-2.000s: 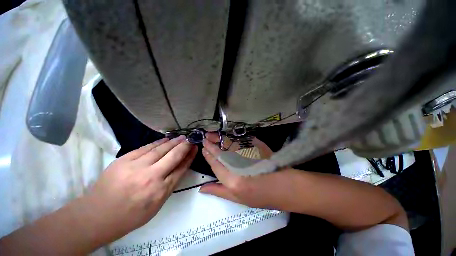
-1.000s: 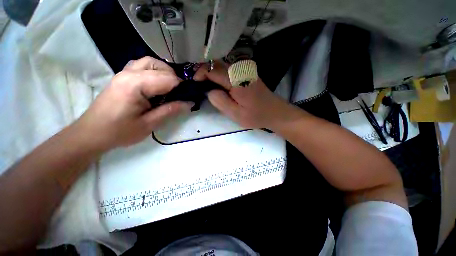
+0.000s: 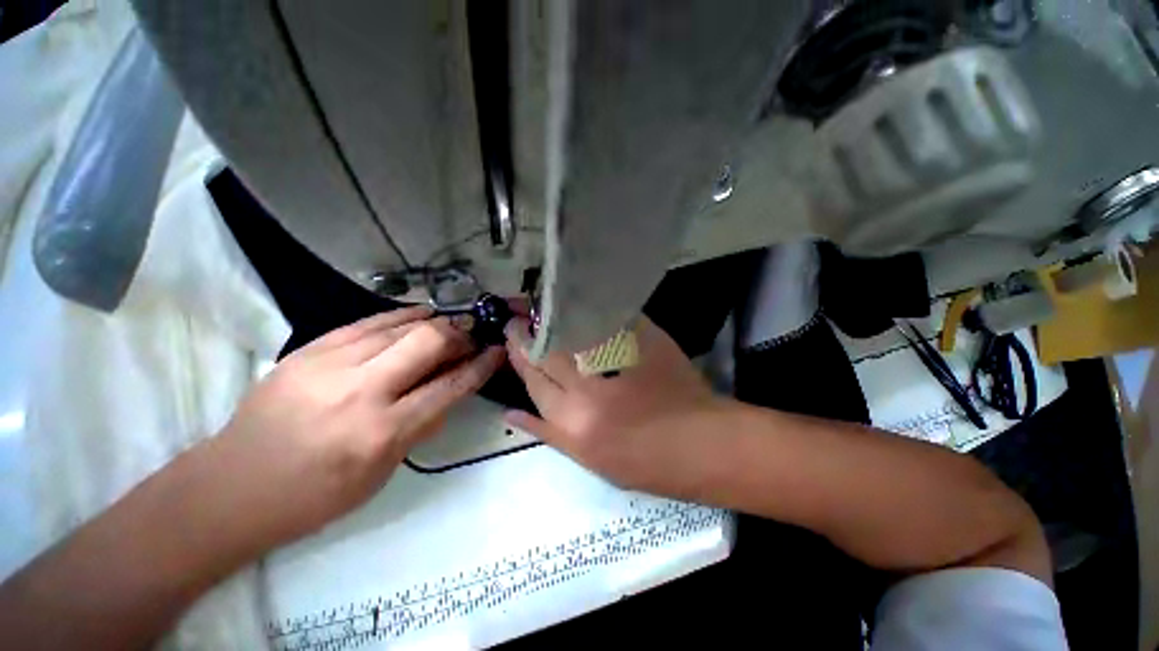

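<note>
My left hand (image 3: pixel 369 401) and my right hand (image 3: pixel 623 413) are bare and meet at the needle area under the large white-grey sewing machine head (image 3: pixel 407 127). Their fingertips hold black fabric (image 3: pixel 282 282) beside the small metal presser foot (image 3: pixel 489 309). The black fabric stretches back left and also shows to the right of the machine. The fabric at my fingertips is mostly hidden. Off-white fabric (image 3: pixel 165 382) lies to the left, partly under my left forearm.
A grey rounded cylinder (image 3: pixel 102 191) stands left of the head. A large ribbed knob (image 3: pixel 934 146) is at upper right. Dark tweezers (image 3: pixel 943 378) and black-handled scissors (image 3: pixel 1004 382) lie at right by a yellow piece (image 3: pixel 1087 324). A printed ruler (image 3: pixel 508 572) runs along the front edge.
My view has moved in close to the machine head again, after a wider view one second ago. My fingers now lie flatter and closer together by the presser foot.
</note>
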